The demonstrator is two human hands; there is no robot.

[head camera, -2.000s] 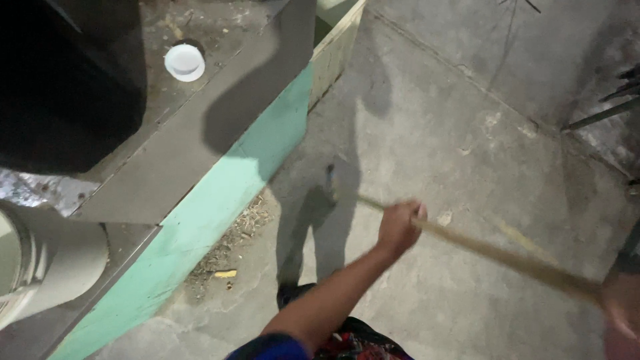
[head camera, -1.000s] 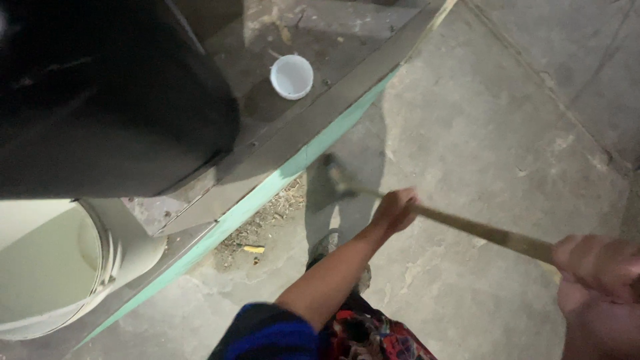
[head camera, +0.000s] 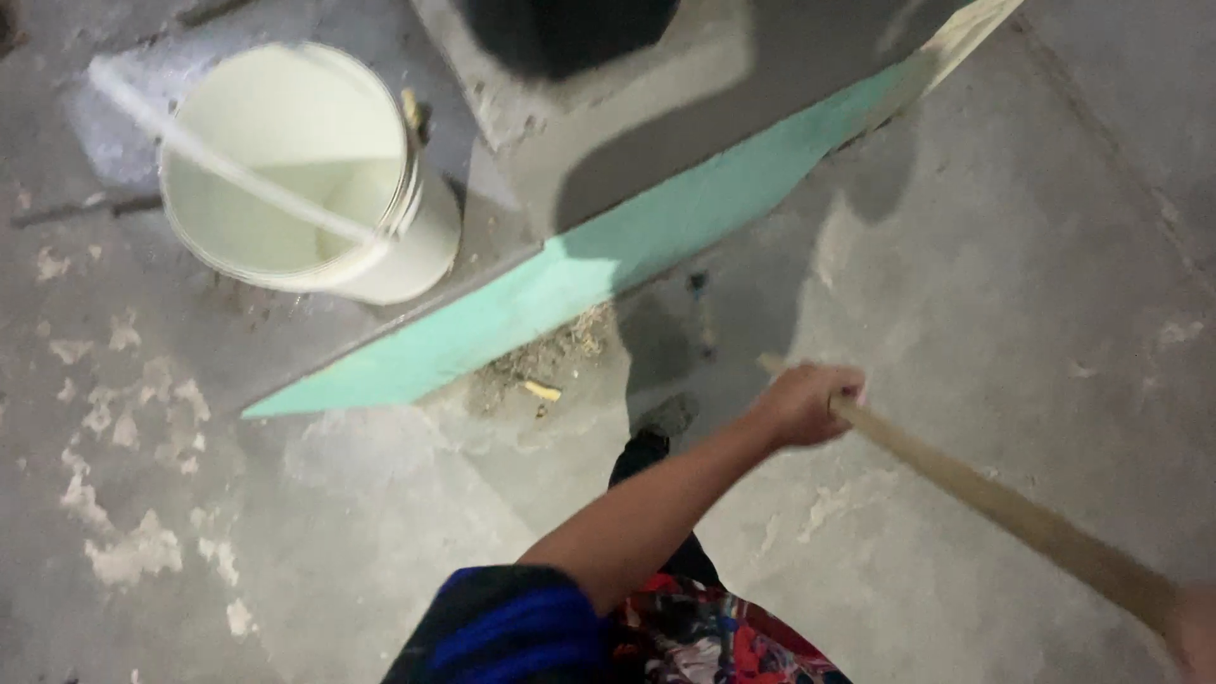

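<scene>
My left hand is closed around a long wooden pole, near its far end, over the concrete floor. At the right frame edge my right hand is partly cut off, closed at the pole's near end. Beyond my left hand a small blurred end piece shows in shadow; its kind cannot be told. A heap of dry debris lies along the foot of the green-faced ledge, with a yellow scrap at its front.
A white plastic bucket with a raised handle stands on the grey ledge surface at upper left. Part of a black container shows at the top. My foot is on the floor beside the debris.
The view has swung left, bringing the whole bucket into the picture, while the white cup seen earlier is out of view. Both hands still hold the pole; my right hand is now nearly out of frame.
</scene>
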